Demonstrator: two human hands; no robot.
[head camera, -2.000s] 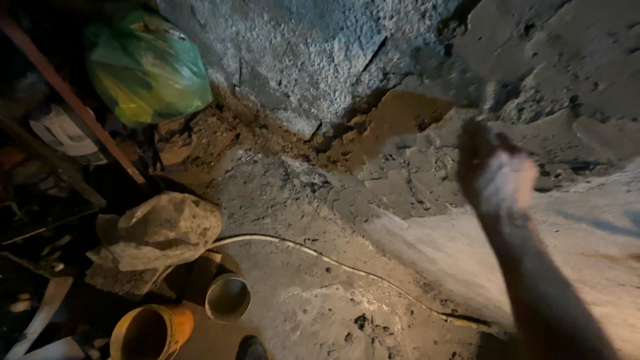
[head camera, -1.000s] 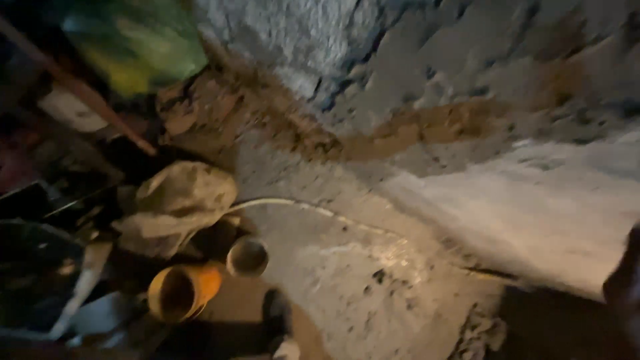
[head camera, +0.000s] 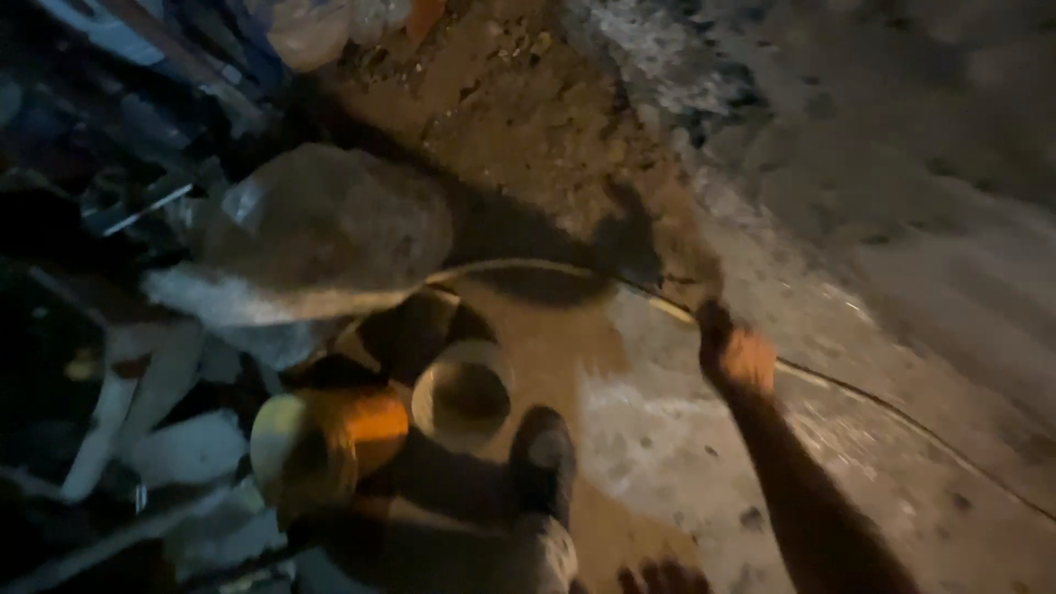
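My right hand (head camera: 738, 355) reaches in from the lower right, closed around a thin pale hose or cable (head camera: 813, 373). The hose arches from beside a dusty sack (head camera: 330, 219) at left, passes through the hand and runs off toward the lower right edge. Dark, blurred fingertips of my left hand (head camera: 664, 577) show at the bottom edge; the rest of that hand is out of view, and whether it holds anything is hidden.
An orange-yellow bucket (head camera: 318, 445) lies tipped beside a smaller round container (head camera: 462, 396). My shoe (head camera: 544, 458) stands right of them. Loose soil (head camera: 528, 124) lies along the rough wall (head camera: 891, 124); mixed debris (head camera: 190, 445) covers the left side.
My right hand has left the rough wall and now grips the hose, which lay on the floor earlier. Fingertips of my left hand have come in at the bottom. The view has shifted toward the floor.
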